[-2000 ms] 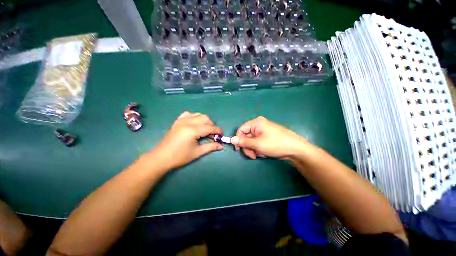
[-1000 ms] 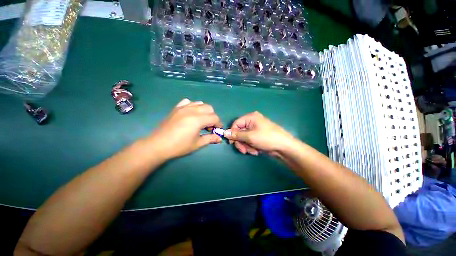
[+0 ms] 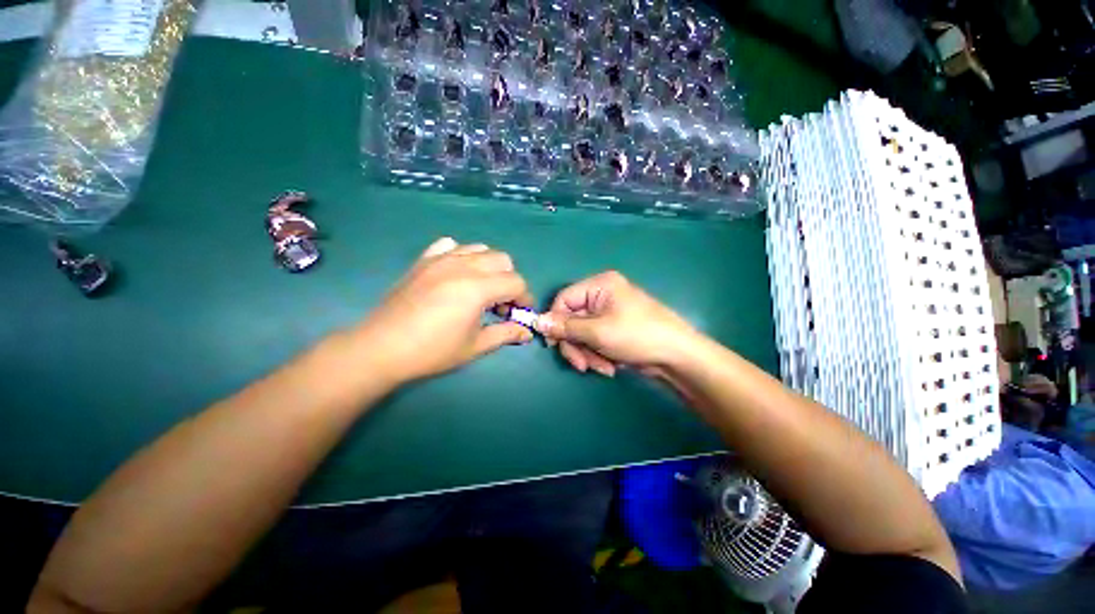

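Observation:
My left hand (image 3: 447, 314) is bare and pinches a small dark module (image 3: 506, 312) between thumb and forefinger. My right hand (image 3: 609, 324) is bare and pinches a small white piece (image 3: 526, 317) between its thumb and finger. The white piece touches the module at the fingertips, just above the green bench mat (image 3: 480, 432). Most of the module is hidden by my fingers. Loose coppery-silver modules (image 3: 295, 238) lie left of my hands, and a separate dark module (image 3: 84, 271) lies farther left.
A clear blister tray (image 3: 552, 120) with dark modules stands behind my hands. A tall stack of white parts trays (image 3: 889, 288) stands at right. A bag of brass-coloured parts (image 3: 102, 108) lies at upper left. A fan (image 3: 745, 516) and a blue object (image 3: 654, 510) are below the bench edge.
The view has turned to the right, so the bag and loose modules sit farther left and the fan shows. Both hands still hold the pieces together, with little visible movement.

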